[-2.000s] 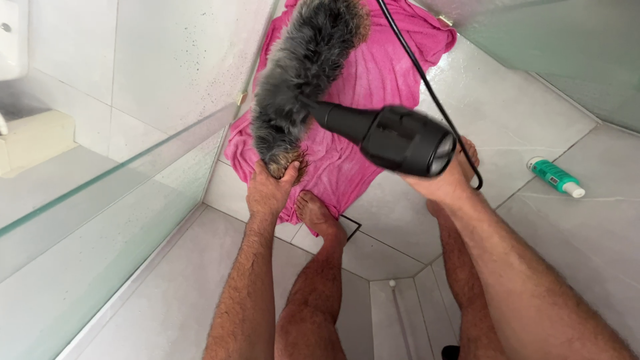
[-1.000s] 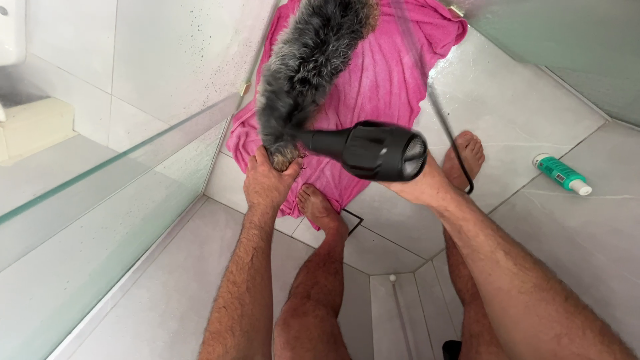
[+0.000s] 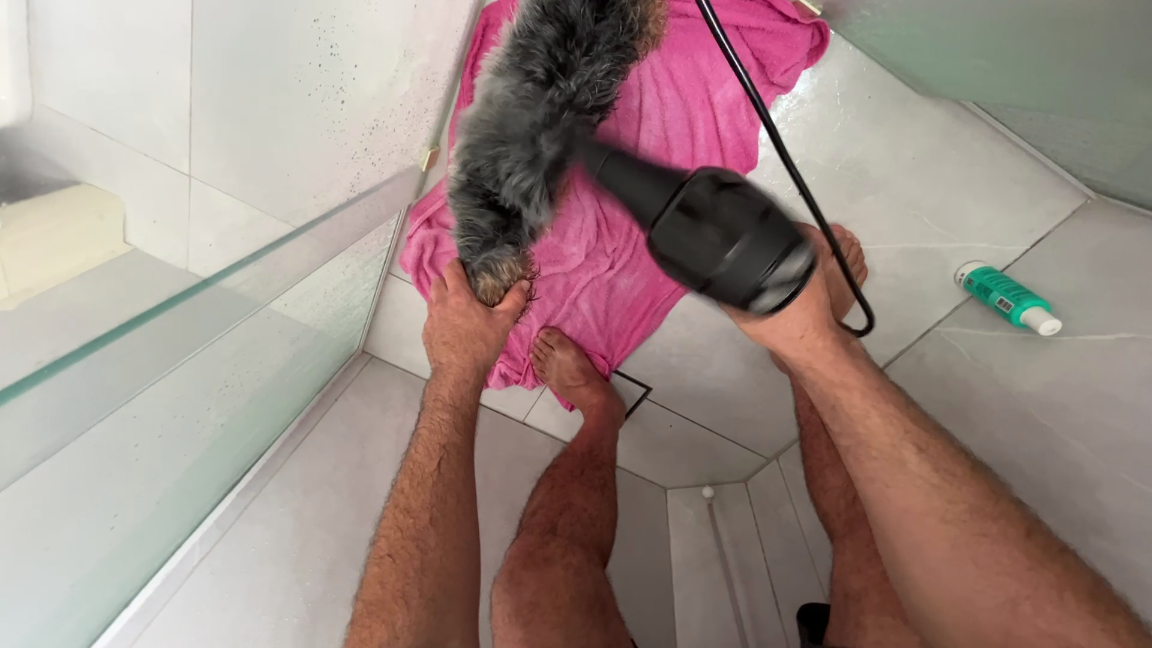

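Note:
A grey, shaggy-furred animal, apparently a small dog (image 3: 540, 126), is seen from above on a rumpled pink towel (image 3: 684, 117). Around its tan near end curls my left hand (image 3: 468, 319), thumb on one side and fingers on the other; whether this end is head or rump cannot be told. My right hand (image 3: 792, 310) grips a black hair dryer (image 3: 729, 238), whose handle is hidden behind the body of the dryer. The slightly blurred nozzle points left at the fur on the animal's side, very close to it. A black cord (image 3: 765, 117) loops down beside the dryer.
A green bottle with a white cap (image 3: 1008, 297) lies on the tiled floor at the right. Glass panels (image 3: 297, 252) rise at left and upper right. My left foot (image 3: 567, 364) is at the towel's near edge; my right foot (image 3: 846, 261) is partly behind the dryer.
The dryer's nozzle has swung farther up along the animal's side since one second ago. My left hand stays at the tan end.

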